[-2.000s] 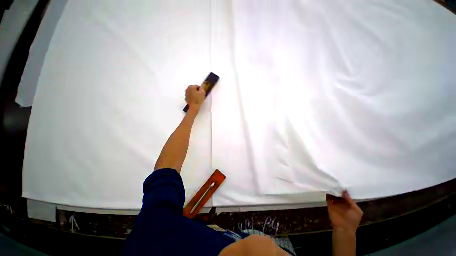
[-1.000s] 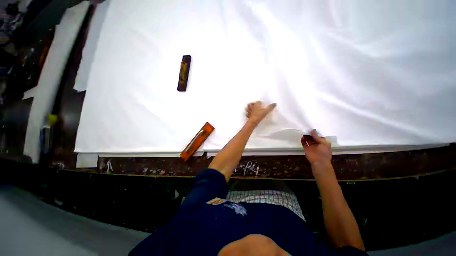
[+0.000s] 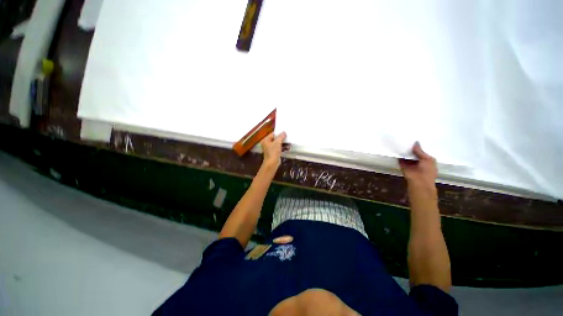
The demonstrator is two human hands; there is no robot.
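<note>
White fabric (image 3: 370, 80) covers the table. My left hand (image 3: 273, 148) is at its near edge, against the lower right side of the orange fabric weight (image 3: 254, 133), with thumb and fingers pinched on the cloth edge. The weight lies slanted on the edge; its right side looks cut off straight, seemingly under the cloth. My right hand (image 3: 421, 165) pinches the near fabric edge farther right, thumb on top, fingers hidden below. The dark fabric weight (image 3: 249, 26) lies farther in on the cloth, cut off by the top of the picture.
The brown table edge (image 3: 364, 187) with white writing runs below the cloth. At the far left are a white strip (image 3: 31, 62) and a small device with a yellow top (image 3: 42, 89). A dark green strip with scraps and pale floor lie below.
My left hand let go of the dark weight, crossed the cloth and came to the near edge by the orange weight. My right hand stays at the edge. Ripples between my hands have flattened.
</note>
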